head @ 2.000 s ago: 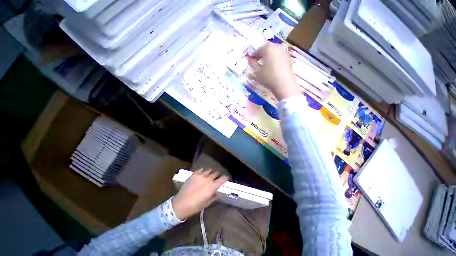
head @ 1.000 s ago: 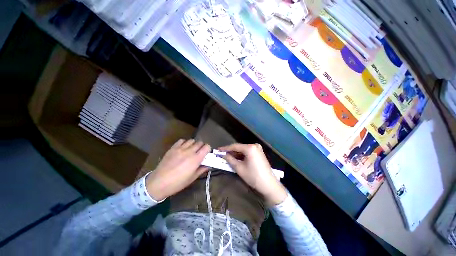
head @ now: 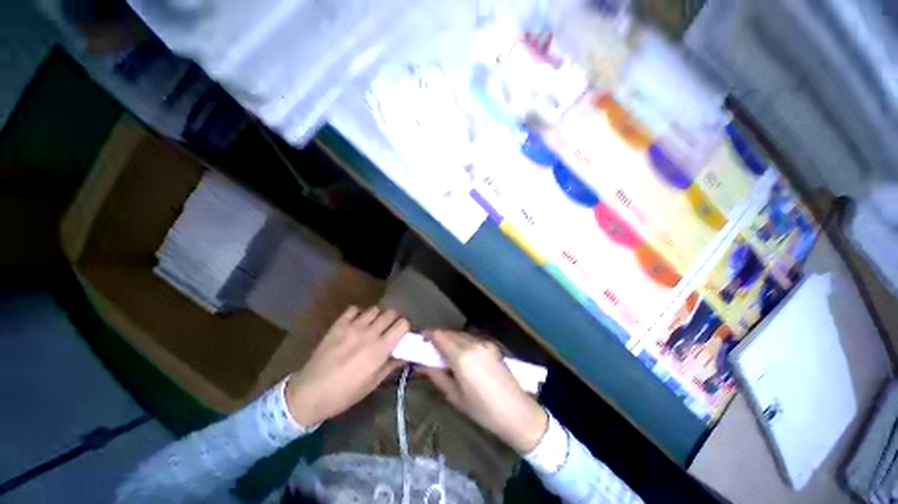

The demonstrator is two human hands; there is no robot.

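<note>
A white housing unit [head: 522, 373] is held edge-up over the lap. Its white edge shows between my hands and beyond my right hand. My left hand [head: 347, 362] grips its left end. My right hand [head: 481, 382] lies over its middle, fingers curled on the edge. Whether a small fitting is under the right fingers is hidden. The picture is blurred. Small white plastic parts [head: 423, 123] lie on the bench in front.
An open carton [head: 123, 266] with a row of white slabs [head: 212, 241] stands low at left. White panel stacks [head: 286, 59] stand at the bench's left and back right. A colourful poster [head: 591, 226] covers the bench. A white panel [head: 802, 379] lies at right.
From two seconds ago, my right hand has come from the small parts on the bench to the housing unit. Since one second ago, it has flattened over the edge and the hands have lowered slightly.
</note>
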